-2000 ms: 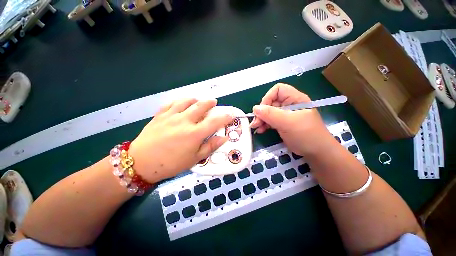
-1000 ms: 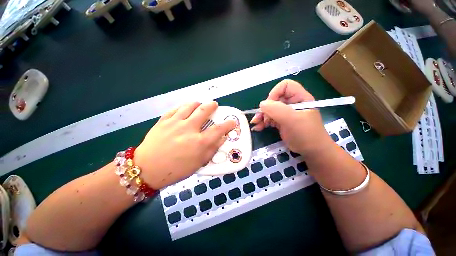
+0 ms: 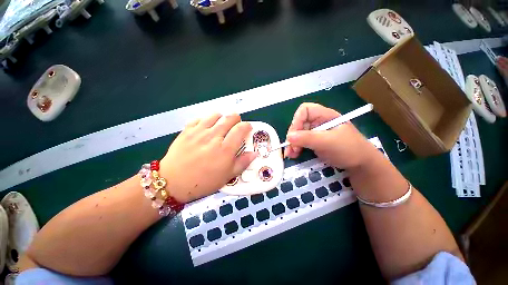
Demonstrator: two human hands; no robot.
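Observation:
A cream-white plastic cover [image 3: 253, 181] with dark-centred round holes lies on the adhesive sheet. My left hand [image 3: 206, 158] rests on the cover's left part and holds it, hiding much of the slotted grille. My right hand [image 3: 326, 139] holds slim white tweezers [image 3: 344, 117] like a pen, their tip over the cover near its upper right holes. Whether the tip holds a piece is too small to tell. The white adhesive sheet [image 3: 267, 230] with two rows of dark rounded cells lies under the cover and both hands.
An open brown carton [image 3: 426, 106] with a clear loop stands at right, perforated strips [image 3: 470, 158] beside it. Other covers lie at upper left [image 3: 54, 93], lower left, top right and far right. Part-assembled units line the top left. A white edge strip crosses behind my hands. A person's fingers show at far right.
My left thumb and fingers have shifted on the cover. The tweezers now tilt more, with their tip lower over the cover. The loose covers and units behind have moved right.

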